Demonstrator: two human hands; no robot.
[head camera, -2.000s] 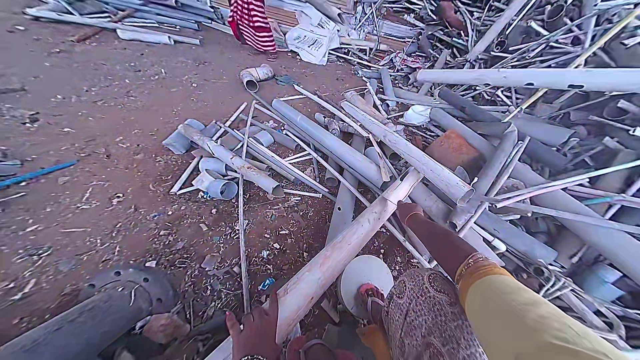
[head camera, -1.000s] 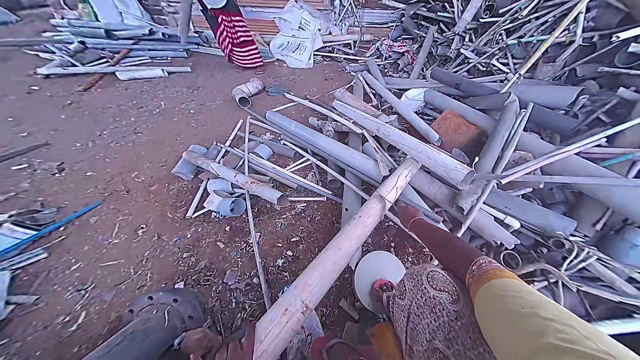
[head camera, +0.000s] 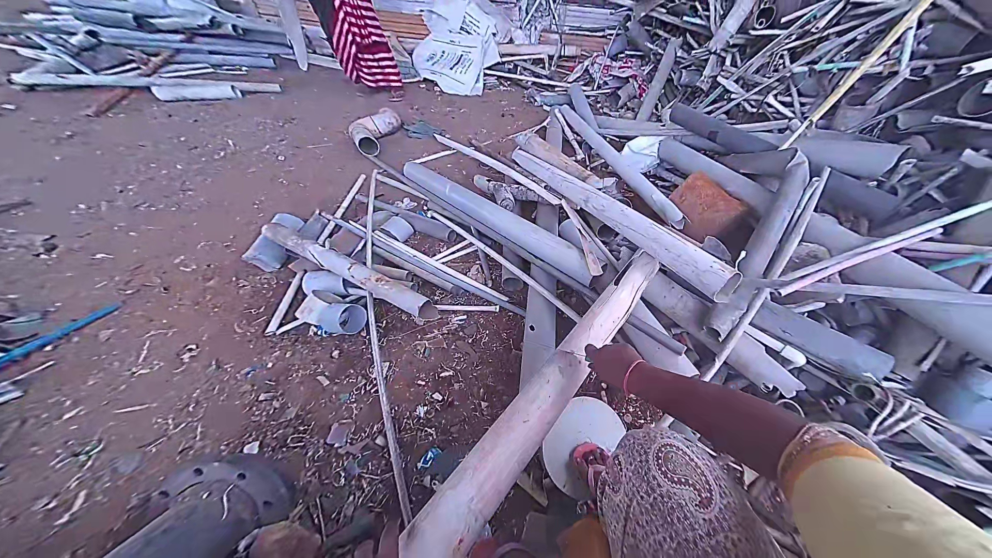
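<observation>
A long pale, dirty plastic pipe (head camera: 508, 434) slants from the bottom edge up to the scrap pile, with a split at its far end. My right hand (head camera: 612, 364) grips its right side beyond the middle; the fingers are partly hidden by the pipe. A dark patch at the pipe's near end (head camera: 385, 541) seems to be part of my left hand, mostly cut off by the frame. Under the pipe's far end lie grey plastic pipes (head camera: 496, 221) and a whitish split pipe (head camera: 628, 225). My sandalled foot (head camera: 591, 459) is at a round white disc (head camera: 562, 438).
A large pipe heap (head camera: 876, 170) with a rusty block (head camera: 707, 205) fills the right. Short pipe pieces (head camera: 341, 314) lie left of centre. A flanged pipe (head camera: 217, 504) is at lower left, a blue rod (head camera: 58, 333) at far left. A person in striped cloth (head camera: 364, 46) stands behind.
My left hand, seen with spread fingers beside the pipe's near end two seconds ago, has dropped almost out of view. The pipe's near end has shifted right in view. My right hand stays on the pipe.
</observation>
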